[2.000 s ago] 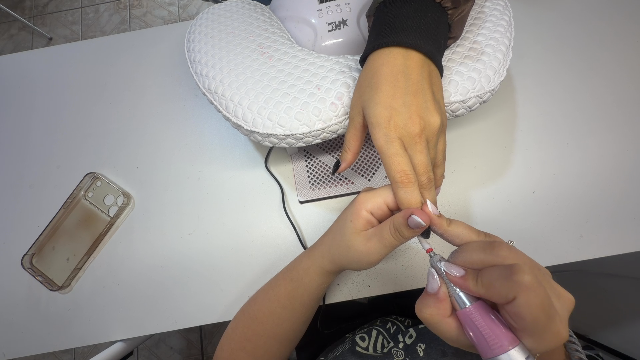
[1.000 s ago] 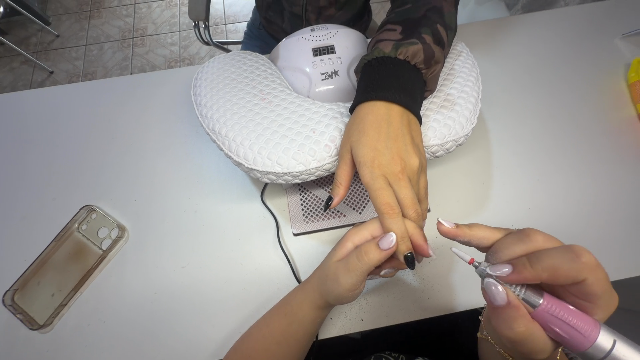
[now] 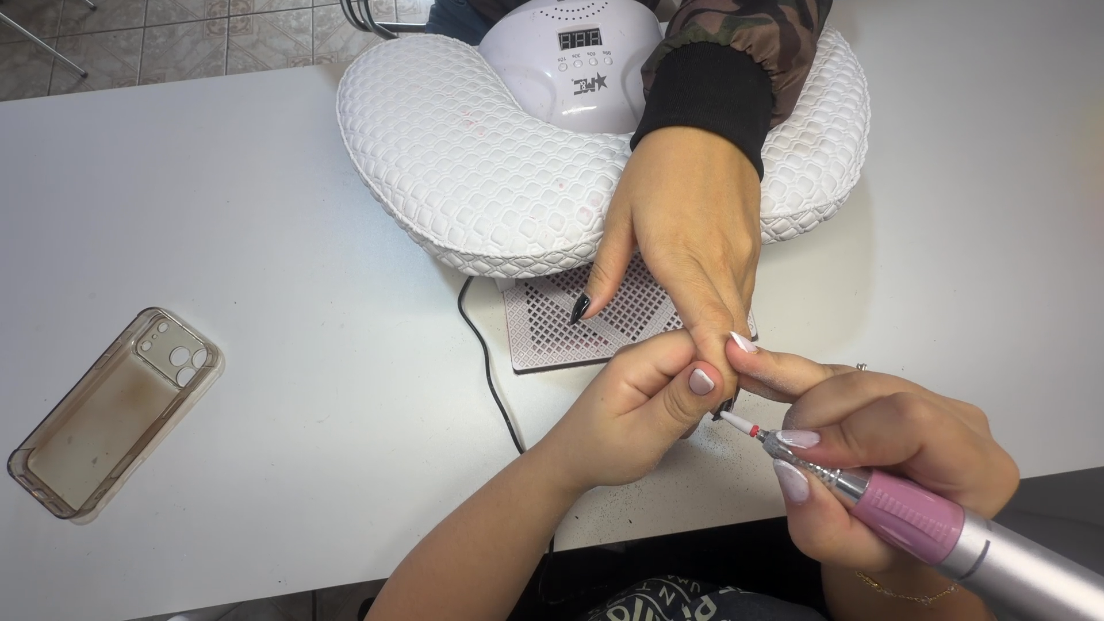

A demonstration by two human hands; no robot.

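My left hand (image 3: 634,414) grips a finger of another person's hand (image 3: 694,216), which reaches over a white quilted armrest cushion (image 3: 483,164). In my right hand (image 3: 897,440) is a pink and silver electric nail drill (image 3: 910,513). Its pale tapered bit (image 3: 737,422), with a red band, meets the dark polished nail (image 3: 723,409) of the held finger. My right index fingertip rests against that finger. The person's thumb, with a glossy black pointed nail (image 3: 580,308), lies over a perforated dust-collector grille (image 3: 561,332).
A white nail lamp (image 3: 573,65) with a display stands behind the cushion. A clear brownish phone case (image 3: 112,414) lies on the white table (image 3: 285,345) at left. A black cable (image 3: 487,362) runs from the grille toward the near edge. Fine dust dots the tabletop.
One second ago the drill was held away to the right of the person's fingers; my right hand has brought its bit back to the nail. My left hand keeps hold of the person's finger.
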